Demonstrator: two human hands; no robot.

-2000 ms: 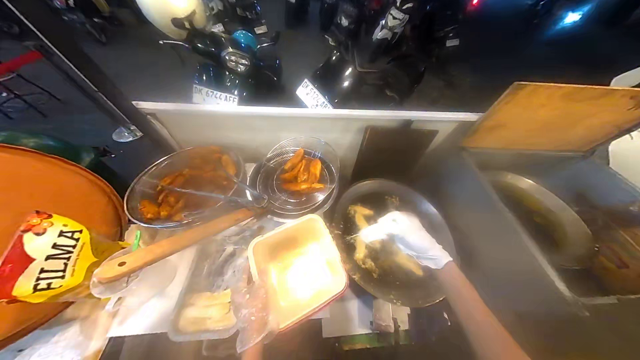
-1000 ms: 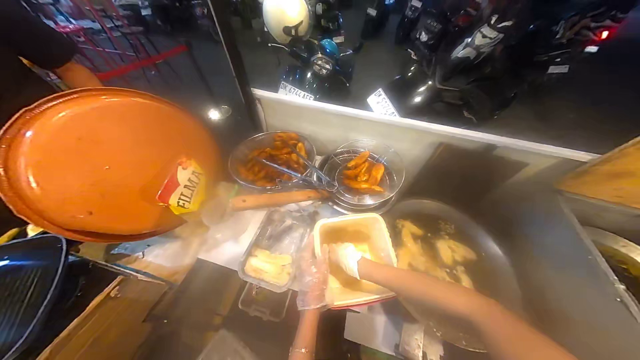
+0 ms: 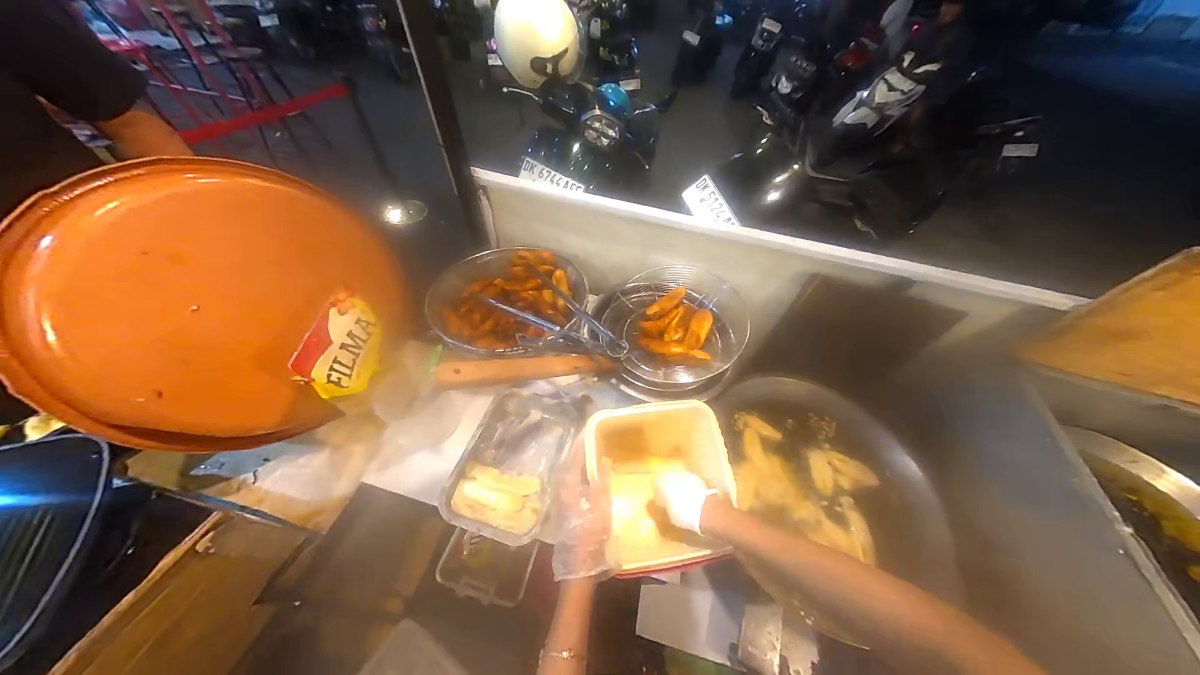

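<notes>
My left hand (image 3: 583, 527), in a clear plastic glove, is at the left wall of a cream square tub (image 3: 656, 419) that holds pale batter, and appears to grip it. My right hand (image 3: 682, 499), in a white glove, is down inside the tub; its fingers are hidden in the batter. Left of the tub lies a clear plastic container (image 3: 478, 439) with pale peeled banana-like pieces (image 3: 495, 499). Right of it, several pale battered pieces (image 3: 837, 472) fry in oil in a wide wok (image 3: 914, 469).
Behind stand a bowl of fried pieces (image 3: 516, 292) with metal tongs (image 3: 544, 321) and a wire strainer (image 3: 736, 319) with several more. A wooden handle (image 3: 525, 368) lies before them. A large orange lid or tray (image 3: 187, 300) hangs at left near another person's arm (image 3: 150, 131).
My right hand has moved from over the wok into the tub. The view has swung left, bringing in the orange round thing and a person's arm.
</notes>
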